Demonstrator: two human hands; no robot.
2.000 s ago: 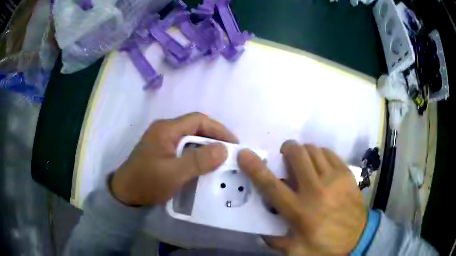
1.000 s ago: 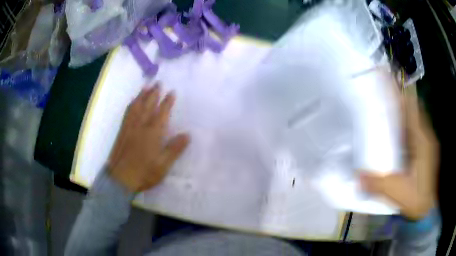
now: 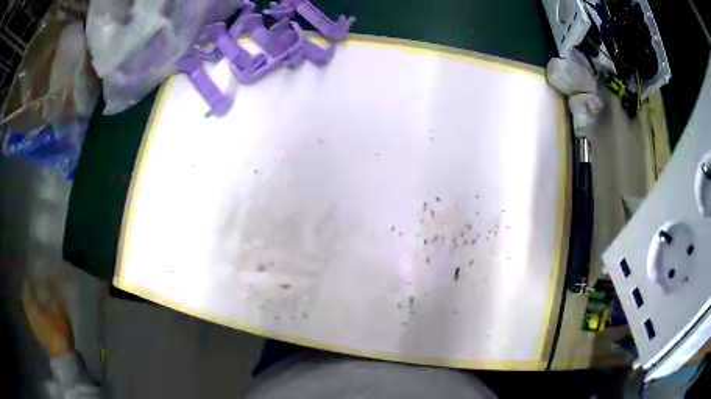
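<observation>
A white socket face panel with round outlets (image 3: 633, 257) is at the right edge, close to the camera, tilted and cut off. Three small dark square slots show along its left side. My right hand is not visible; only a bit of light blue, maybe my wristband, shows under the panel at the bottom right corner. My left hand (image 3: 48, 316) is small and blurred at the lower left, off the board, with nothing seen in it. The white yellow-edged board (image 3: 351, 171) has small dark specks.
Purple brackets (image 3: 269, 58) lie at the board's upper left beside a clear plastic bag (image 3: 140, 47). A white-headed mallet with a black handle (image 3: 582, 210) lies along the right edge. Beyond it are an open shell with black modules (image 3: 627, 39) and a green-yellow part (image 3: 596, 312).
The socket housing that my hands pressed on the board is gone from there. The blurred translucent sheet has left the board. My left hand has moved off to the lower left. A face panel now shows at right.
</observation>
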